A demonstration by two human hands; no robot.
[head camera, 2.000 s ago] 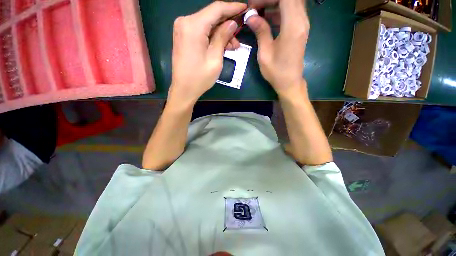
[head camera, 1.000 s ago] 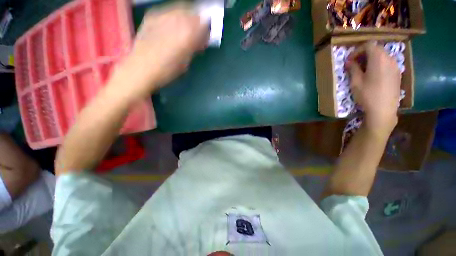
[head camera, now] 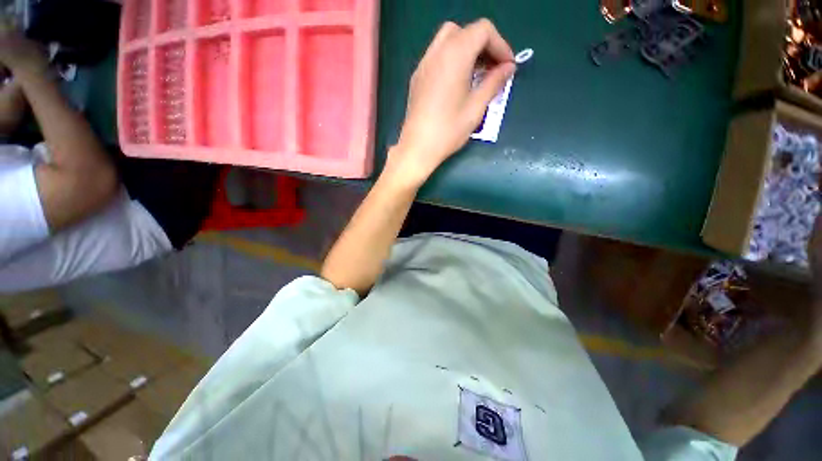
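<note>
My left hand is over the bench, thumb and forefinger pinched together. A small white ring shows right at these fingertips. The white housing shows below the hand, partly hidden by the fingers; I cannot tell whether it rests on the bench. Only my right forearm is in view at the lower right; the hand is cut off by the right edge, beside the carton of white ring parts.
The pink parts tray is at left on the green bench. Dark slotted parts and orange parts lie at the back. A carton of orange parts is at far right. A person's arm is at left.
The view has swung right, so the tray appears nearer the centre. My left hand is now pinched with a white ring at its fingertips. My right hand, earlier in the ring carton, has left the picture.
</note>
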